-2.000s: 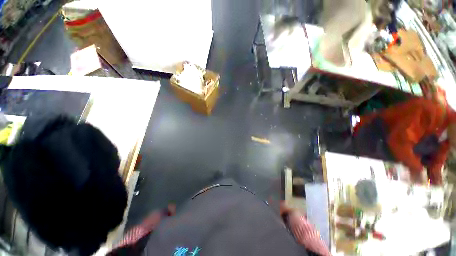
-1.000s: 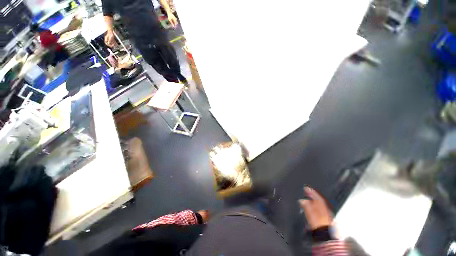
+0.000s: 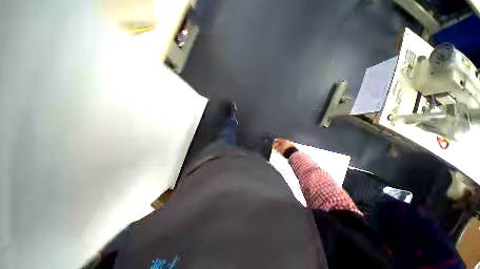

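My right hand [image 3: 282, 145] is small and blurred near the middle, in a red-and-white check sleeve with a black cuff. It is over the corner of a white flat surface [image 3: 323, 162]; I cannot tell if it touches it or how the fingers are set. My left hand is not in view. A large white tabletop [image 3: 105, 131] fills the left side, close beside my dark grey apron.
A white sewing machine [image 3: 447, 79] stands on a white table [image 3: 399, 94] at the right, with a metal foot below it. Dark grey floor [image 3: 279, 58] shows between the tables. A dark blue and black cloth shape is at the lower right.
The view has turned. The large white tabletop is now at the left, and the sewing machine has come in at the right. My left hand and the open cardboard box have left the view.
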